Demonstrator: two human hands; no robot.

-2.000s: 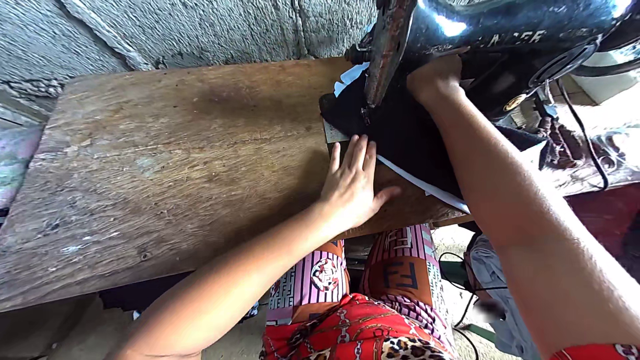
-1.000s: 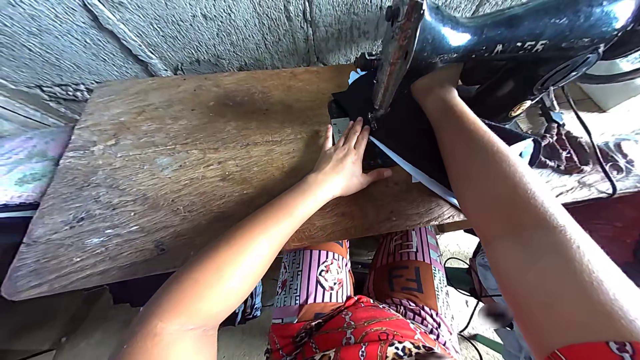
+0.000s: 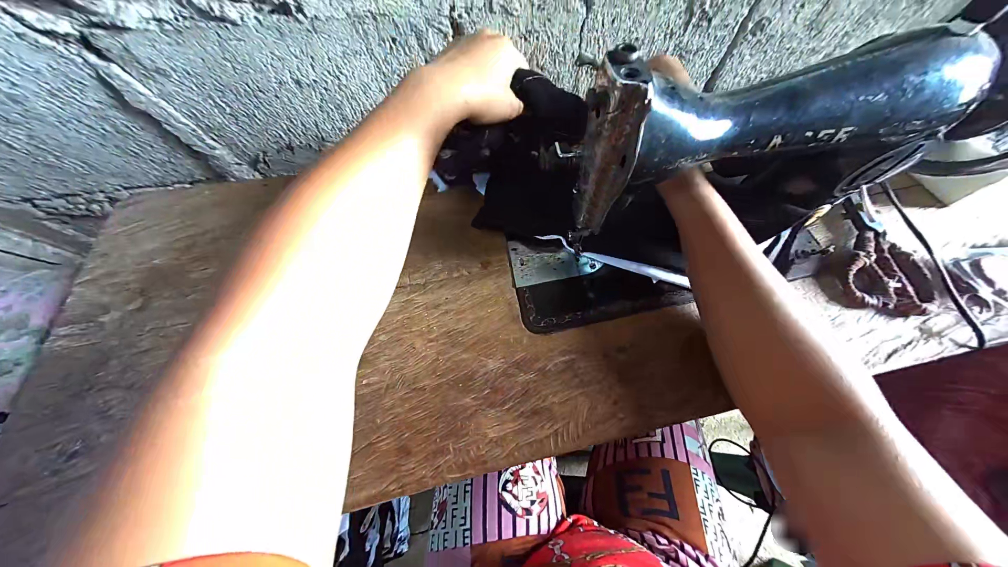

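My left hand (image 3: 484,75) is closed on a bunch of black fabric (image 3: 543,165) behind and left of the sewing machine's needle end. My right arm passes under the arm of the black Singer sewing machine (image 3: 795,102); part of my right hand (image 3: 671,69) shows behind the machine, and its fingers are mostly hidden. The fabric lies around the needle area, with a narrow white strip (image 3: 642,269) running from the needle toward my right forearm. The metal needle plate (image 3: 539,264) and the front of the machine bed (image 3: 602,303) are uncovered.
A worn wooden tabletop (image 3: 465,378) carries the machine, against a rough grey block wall (image 3: 315,87). Brown-handled scissors (image 3: 882,276) lie at the right beside a dark cable (image 3: 937,268). My patterned trouser legs are below the table's front edge.
My left hand has moved from the table beside the needle to the back, onto the black fabric. My right hand reaches farther behind the machine. The needle plate is now more exposed.
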